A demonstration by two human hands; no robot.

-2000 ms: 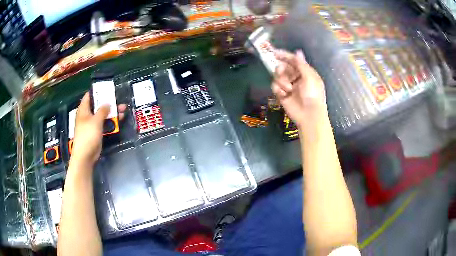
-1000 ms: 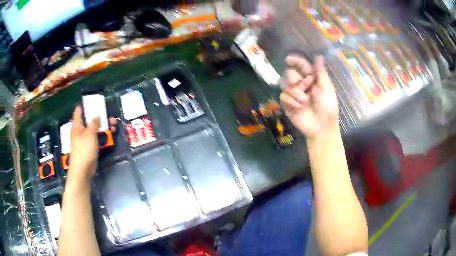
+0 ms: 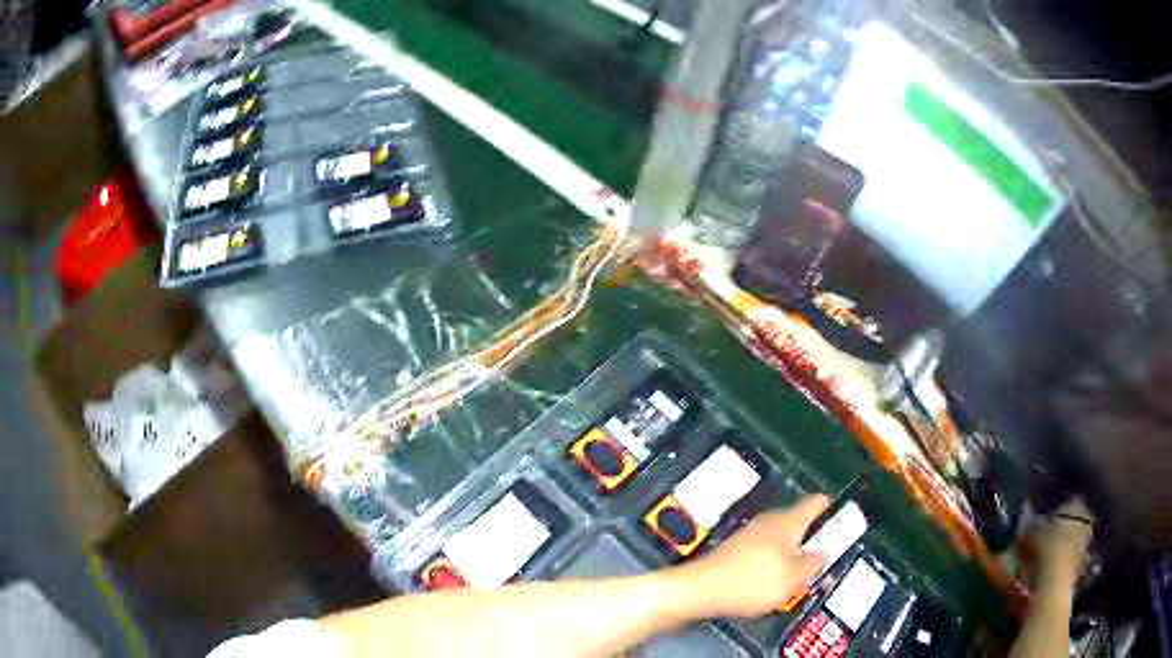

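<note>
My left hand (image 3: pixel 761 560) reaches in from the lower left and grips a phone (image 3: pixel 838 532) with a white front film and an orange end, at the tray pocket. My fingers cover part of it. The clear compartment tray (image 3: pixel 594 546) also holds two orange-ended phones (image 3: pixel 626 440) (image 3: pixel 706 495), a white-covered phone with a red-orange end (image 3: pixel 495 540), and a red-keyed phone (image 3: pixel 838 614) beside my left hand. My right hand (image 3: pixel 1059 555) is blurred near the right edge, and its fingers and any contents are unclear.
Another tray (image 3: pixel 285 161) of batteries lies at upper left. A lit monitor (image 3: pixel 945 167) and a dark upright phone (image 3: pixel 807 212) stand at upper right. Orange-printed tape (image 3: pixel 482 366) crosses the bench. An open carton (image 3: pixel 180 514) is at left, near a red object (image 3: pixel 100 238).
The view has swung left, bringing in the second tray and carton; the stacked trays are out of view. My left hand still holds the phone. My right hand now shows at the right edge.
</note>
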